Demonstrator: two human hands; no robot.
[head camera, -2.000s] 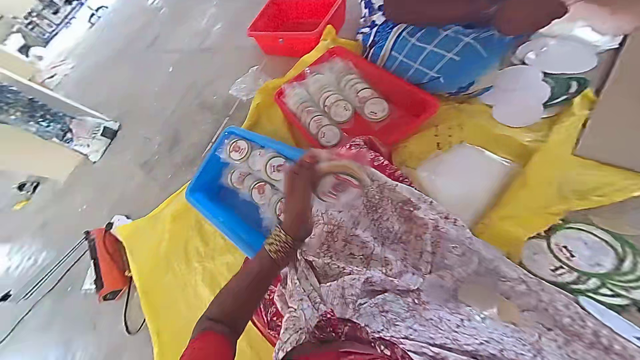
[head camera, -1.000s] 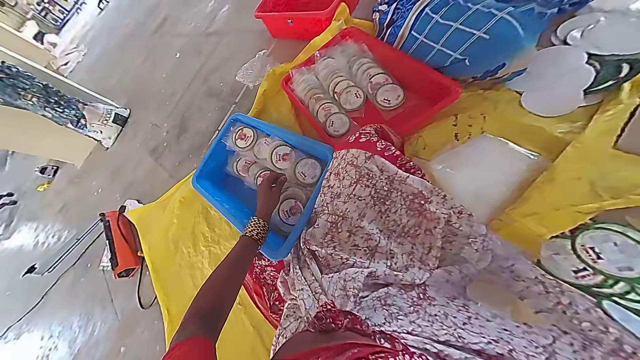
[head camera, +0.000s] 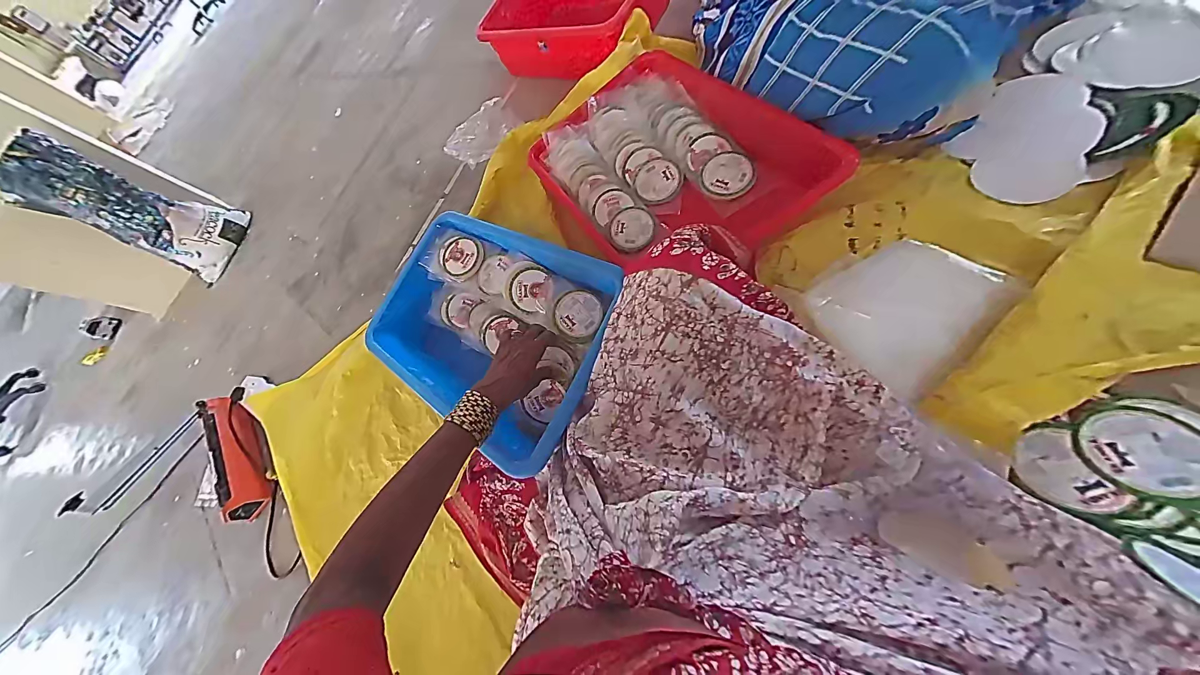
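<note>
My left hand (head camera: 516, 367), with bangles at its wrist, reaches into a blue plastic tray (head camera: 412, 373). Its fingers touch the round printed discs in clear plastic sleeves there, such as the disc (head camera: 531, 289) near the middle; whether they grip one is hidden by the hand. Rows of these discs overlap in the tray. Beyond it, a red plastic tray (head camera: 797, 178) holds more sleeved discs (head camera: 727, 174) in three overlapping rows. My right hand is not in view. Patterned cloth covers my lap, right beside the blue tray.
A yellow sheet (head camera: 347, 450) lies under the trays. Clear plastic sleeves (head camera: 914, 305) are stacked on the right, near loose green-rimmed discs (head camera: 1139, 448) and white discs (head camera: 1031, 141). An orange device (head camera: 239, 457) with a cable stands left. Another red tray (head camera: 562, 37) is at the top.
Two seconds ago my left hand was raised by the blue tray's right edge; it has since gone down into the tray and stays among the discs. The ring-shaped thing beside it then is out of sight.
</note>
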